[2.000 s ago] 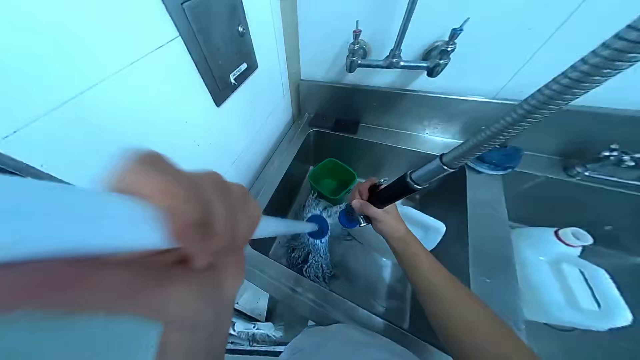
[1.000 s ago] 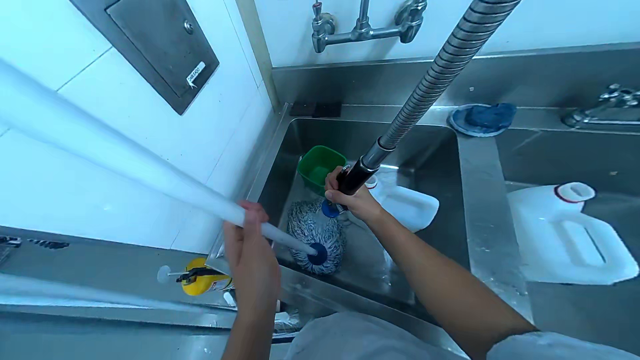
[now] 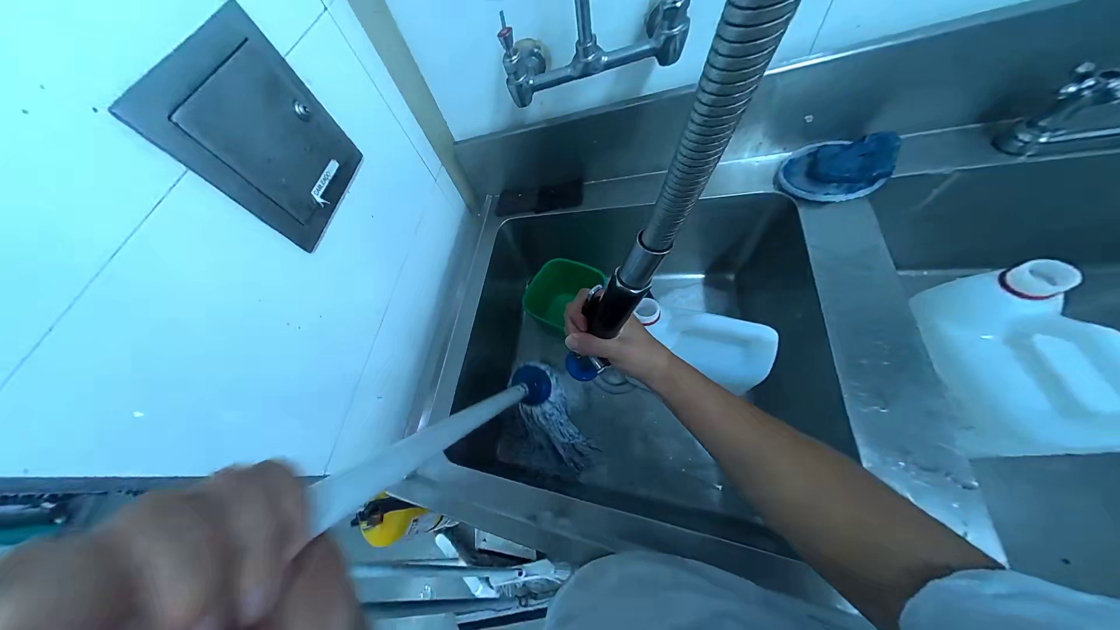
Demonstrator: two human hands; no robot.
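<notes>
My left hand (image 3: 210,551), blurred and close to the camera, is closed around the white handle (image 3: 420,446) of a string mop. The mop's blue socket and wet grey strands (image 3: 556,424) are down in the left basin of a stainless steel sink (image 3: 656,446). My right hand (image 3: 612,337) grips the black handle of a pre-rinse sprayer (image 3: 615,302) on a ribbed metal hose (image 3: 709,122). Its blue-rimmed head points down into the basin beside the mop head. Whether water is running cannot be told.
A green plastic container (image 3: 560,289) and a white plastic jug (image 3: 717,346) lie in the left basin. Another white jug (image 3: 1024,359) is in the right basin. A blue cloth (image 3: 844,166) rests on the sink's back ledge. A yellow bottle (image 3: 391,522) stands below, left of the sink.
My left hand is now closer to the camera, at the lower left, with the mop handle tilted differently. The mop strands, bunched round one second ago, now trail toward the lower right.
</notes>
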